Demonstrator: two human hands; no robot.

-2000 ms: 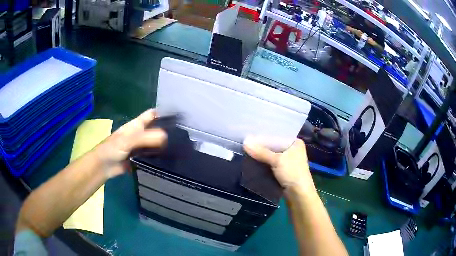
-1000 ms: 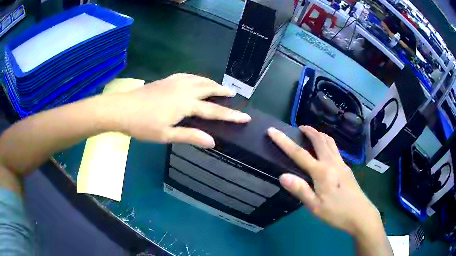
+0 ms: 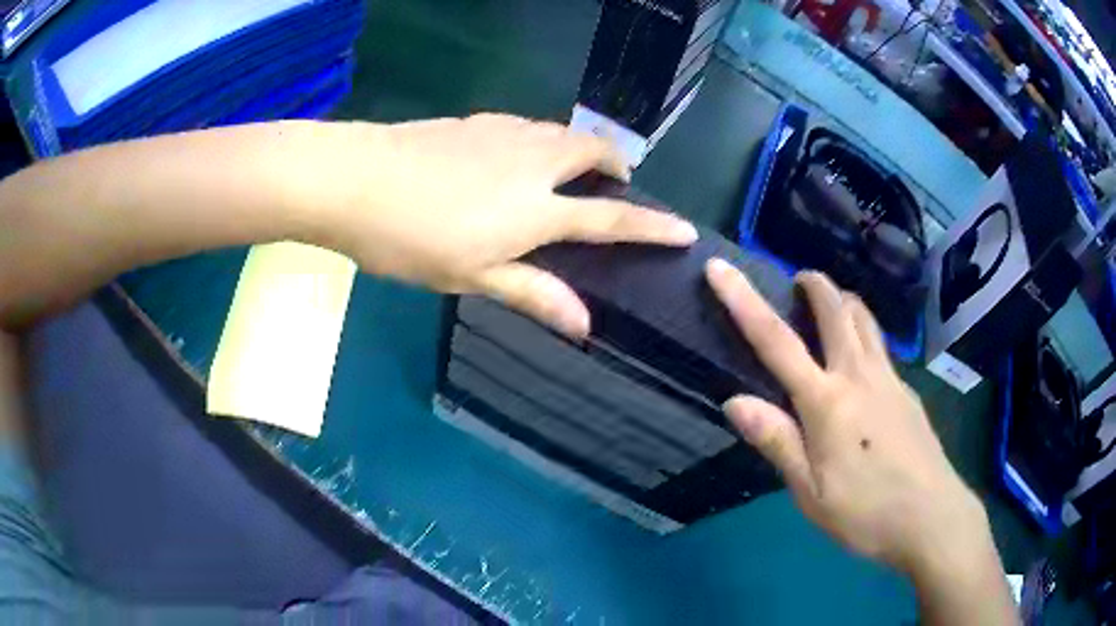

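The retail box [image 3: 569,397] stands upright on the green bench in front of me, its black top closed and its side with grey-white bars towards me. My left hand [image 3: 490,214] lies on the left part of the top, fingers spread, thumb at the front edge. My right hand [image 3: 857,422] lies on the right part of the top, fingers spread, thumb near the front edge. Neither hand is closed around the box. The hands hide parts of the top.
Blue trays [image 3: 233,92] are stacked at upper left, near a yellow paper [image 3: 284,336]. Another retail box [image 3: 643,67] stands behind. At right are headphones [image 3: 851,208] in a blue tray, an upright box with a headphone picture [image 3: 979,263], and another blue tray [image 3: 1028,471].
Two seconds ago the box's tall white flap stood up; it is now folded away and the top is closed. Since one second ago both hands have stayed on the top while the view shifted.
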